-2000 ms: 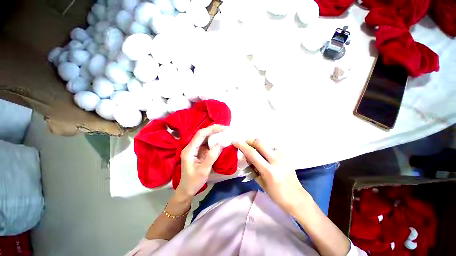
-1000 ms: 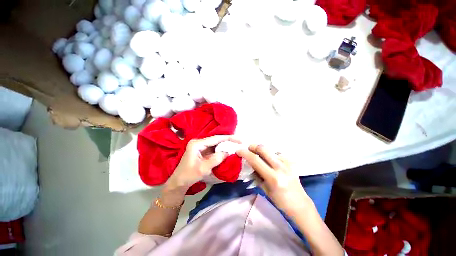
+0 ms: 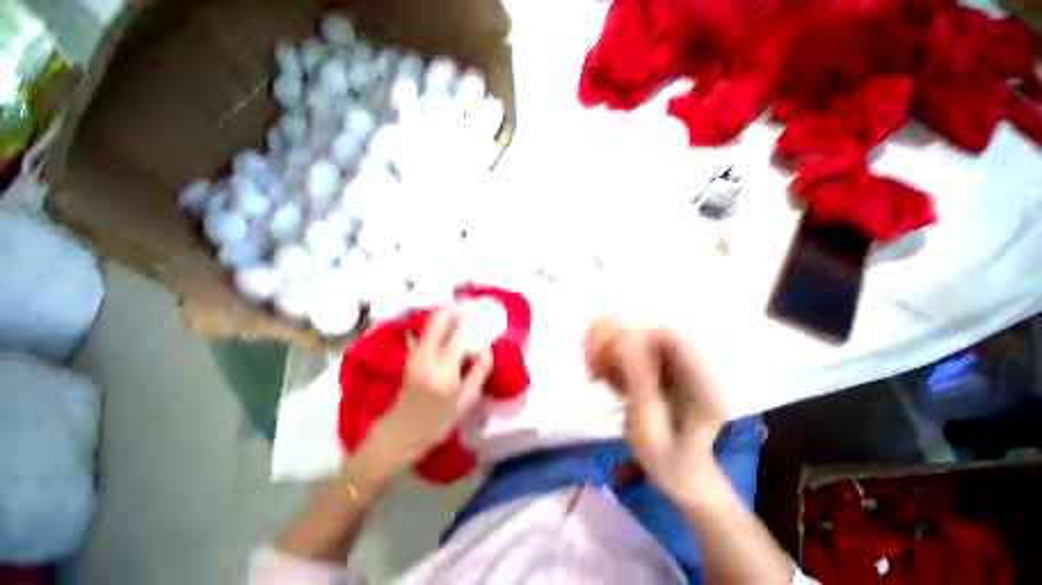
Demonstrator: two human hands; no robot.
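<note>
A red plush piece (image 3: pixel 371 383) lies at the table's near edge under my left hand (image 3: pixel 438 371). My left hand holds it together with a white ball (image 3: pixel 482 323) at the fingertips. My right hand (image 3: pixel 654 383) is to the right, apart from the piece, blurred, with fingers curled and thumb side near the index. Whether it pinches a needle cannot be seen, and no thread shows between the hands.
A cardboard carton (image 3: pixel 149 137) full of white balls (image 3: pixel 323 179) is at the left. A red plush heap (image 3: pixel 800 57), a phone (image 3: pixel 820 280) and a watch-like object (image 3: pixel 719 193) lie on the white table (image 3: pixel 914 303). A floor carton (image 3: pixel 903 470) holds red pieces at right.
My right hand has moved away from the ball, to the right. My left hand still holds the piece and ball. The view has shifted, showing more of the red heap and the ball carton.
</note>
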